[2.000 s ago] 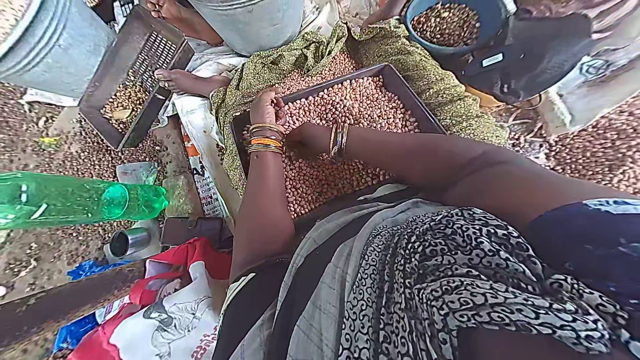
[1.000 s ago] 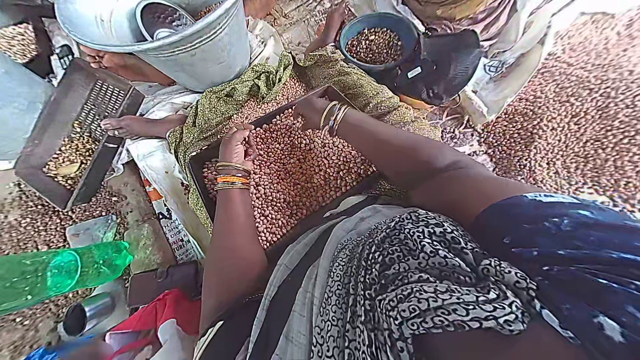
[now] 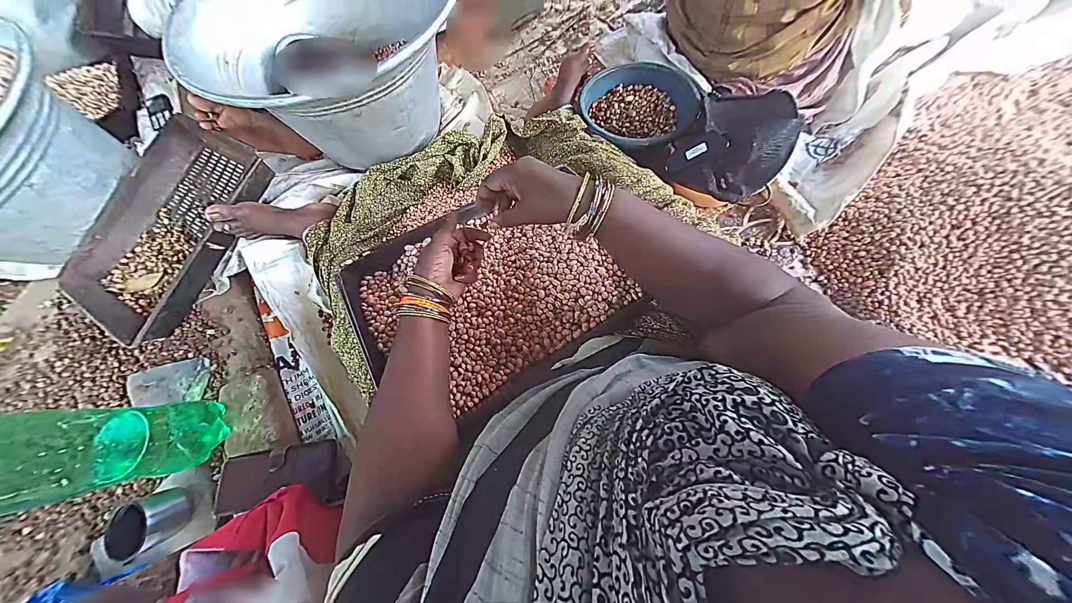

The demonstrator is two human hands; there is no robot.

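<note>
A dark rectangular tray (image 3: 356, 314) full of small round pinkish-brown nuts or seeds (image 3: 523, 310) rests against my lap on a green patterned cloth (image 3: 402, 180). Above its left part is my left hand (image 3: 454, 255), palm partly up and fingers curled; whether anything lies in it I cannot tell. Bangles circle both wrists. My right hand (image 3: 523, 193) is close by, over the tray's far edge, with its fingers bent down and the fingertips near those of the left hand. Small pale pieces show near the fingertips, but a firm hold on them is not plain.
A slotted tray (image 3: 159, 243) with nuts stands at the left, near another person's feet (image 3: 268, 219). Metal tubs (image 3: 377, 117) are behind. A blue bowl (image 3: 641, 109) of darker nuts sits at the back. A green plastic bottle (image 3: 109, 448) and a metal cup (image 3: 149, 523) lie lower left.
My hands, apart over the tray one second ago, have come close together near its far edge. The view has shifted.
</note>
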